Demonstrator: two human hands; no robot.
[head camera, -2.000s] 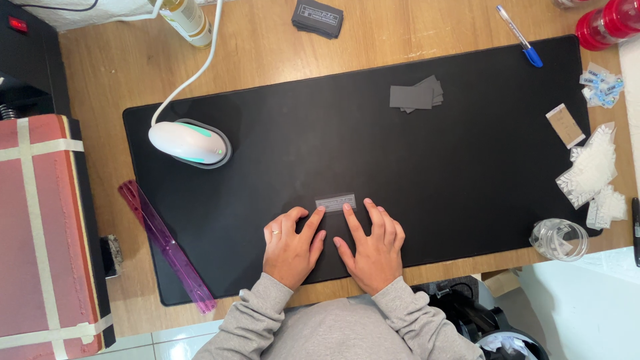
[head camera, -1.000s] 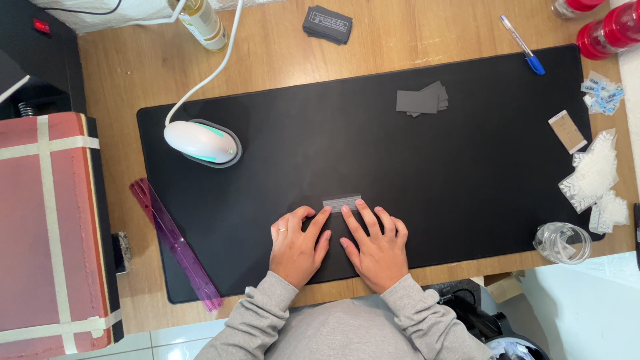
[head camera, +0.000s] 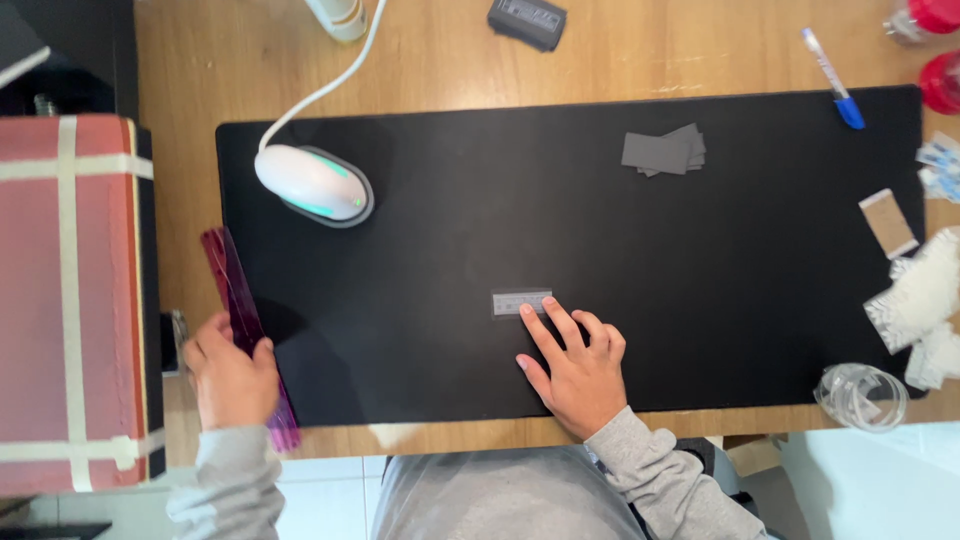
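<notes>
A small clear film strip with a light printed label (head camera: 508, 303) lies on the black desk mat (head camera: 450, 225). Two fingertips of my right hand (head camera: 581, 367) rest on its right part, the other fingers spread over the mat. At the mat's left edge, my left hand (head camera: 234, 371) is at a purple translucent ruler (head camera: 238, 289), thumb on one side and fingers on the other; whether it grips the ruler is hard to tell. Gray cards (head camera: 656, 153) lie in a loose pile on the mat, and another stack of dark cards (head camera: 527, 22) sits beyond it.
A white corded device (head camera: 311, 182) rests on the mat's upper left. A red press-like box with tape (head camera: 97, 300) stands at left. A blue-capped pen (head camera: 832, 79), a brown-and-white card piece (head camera: 889, 223), white packets (head camera: 919, 292) and a clear round container (head camera: 861, 397) are at right.
My left hand has left the film strip and moved left to the purple ruler. My right hand stays with its fingertips on the strip.
</notes>
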